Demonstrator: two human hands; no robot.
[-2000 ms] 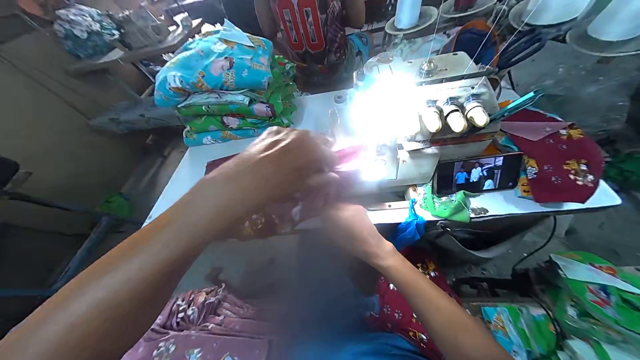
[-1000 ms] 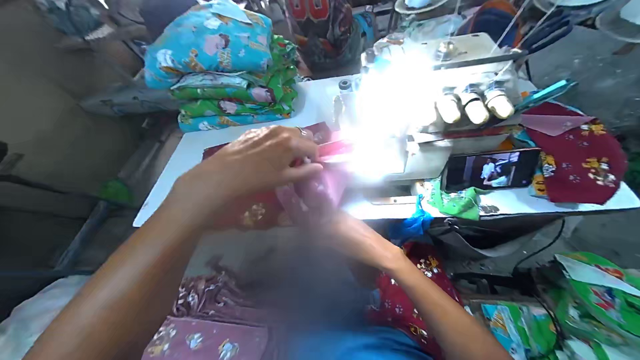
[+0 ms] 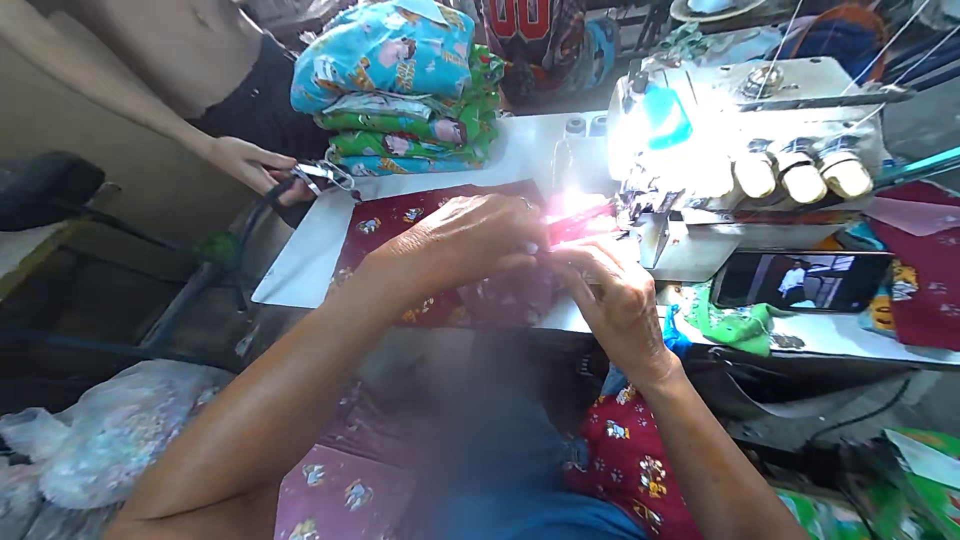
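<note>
A dark red printed fabric (image 3: pixel 382 217) lies on the white sewing table (image 3: pixel 292 277), left of an overlock sewing machine (image 3: pixel 780 97) whose needle area is lit by strong glare. My left hand (image 3: pixel 480 232) rests over the fabric and pinches its pink edge just left of the presser foot. Close beside it, my right hand (image 3: pixel 615 300) grips the same edge with bent fingers. Glare hides part of the fingertips and the cloth at the foot. More pink printed fabric (image 3: pixel 345 480) and red printed fabric (image 3: pixel 622 435) lie at my lap.
Folded blue and green printed cloth (image 3: pixel 390 60) is stacked at the table's back left. There another person's hand (image 3: pixel 255 165) holds a metal tool. A phone (image 3: pixel 802 281) and green cloth (image 3: pixel 727 319) lie right, near more red fabric (image 3: pixel 930 285). A plastic bag (image 3: pixel 127 427) sits lower left.
Another person has come into view at the left with a metal tool in hand. More of the red fabric shows spread flat on the table. My hands stay together by the machine.
</note>
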